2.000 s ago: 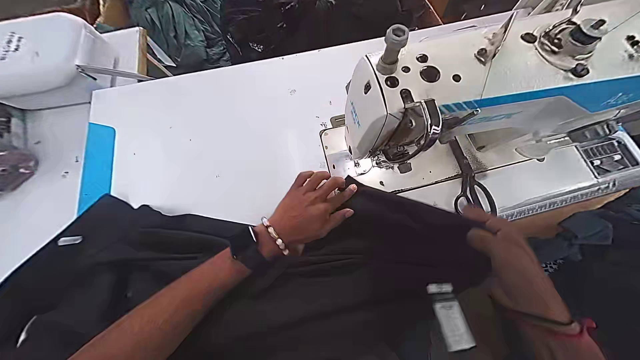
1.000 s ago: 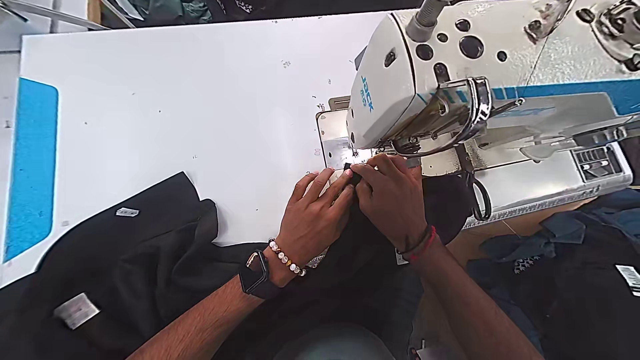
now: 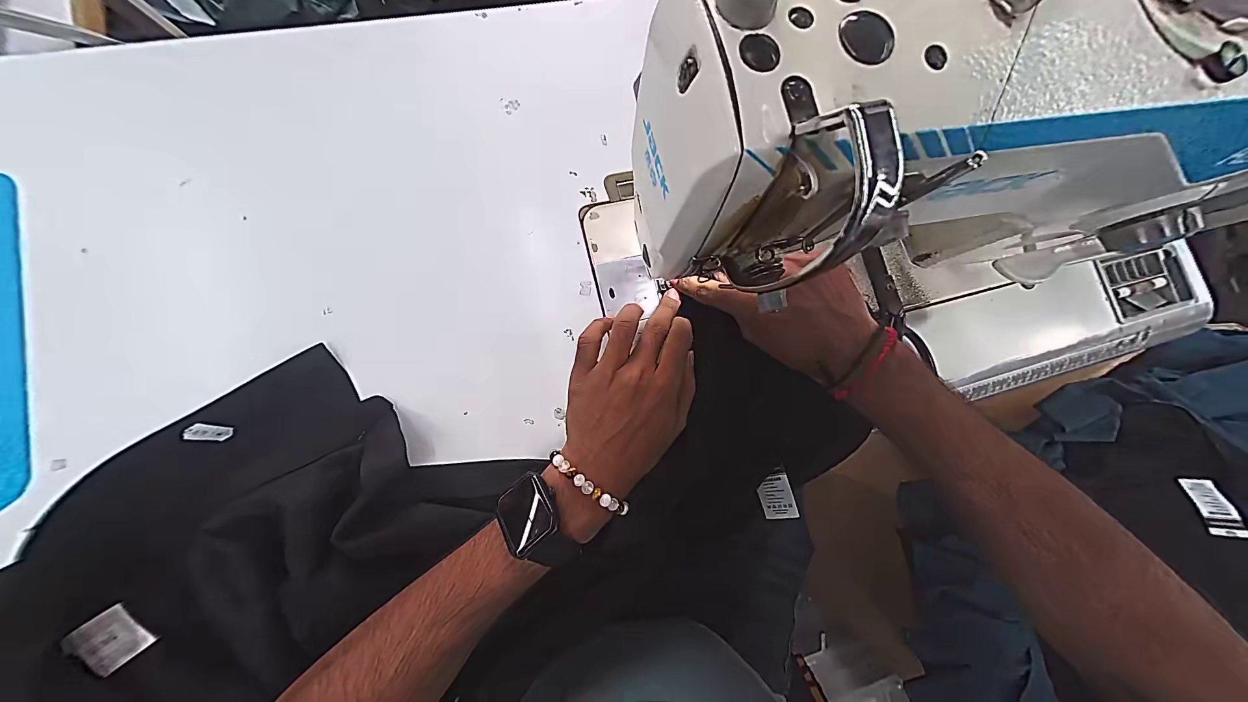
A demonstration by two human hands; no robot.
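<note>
Black fabric with paper labels spreads over the table's front edge and reaches up to the needle area of a Jack sewing machine. My left hand lies on the fabric just in front of the metal needle plate, fingers spread, with fingertips close to the presser foot. Under the machine's head, my right hand pinches the fabric beside the foot, its thumb and index tip near my left fingertips. The machine head hides part of that hand. The needle itself cannot be made out.
The white sewing table bears bits of lint. Black scissors, partly hidden, lie right of my right wrist. Dark blue and black garments with labels are heaped at the lower right. Another label hangs near the fabric.
Two seconds ago my right hand was out to the right, stretching the fabric; it has come in beside my left hand at the needle area. The view has moved closer to the machine.
</note>
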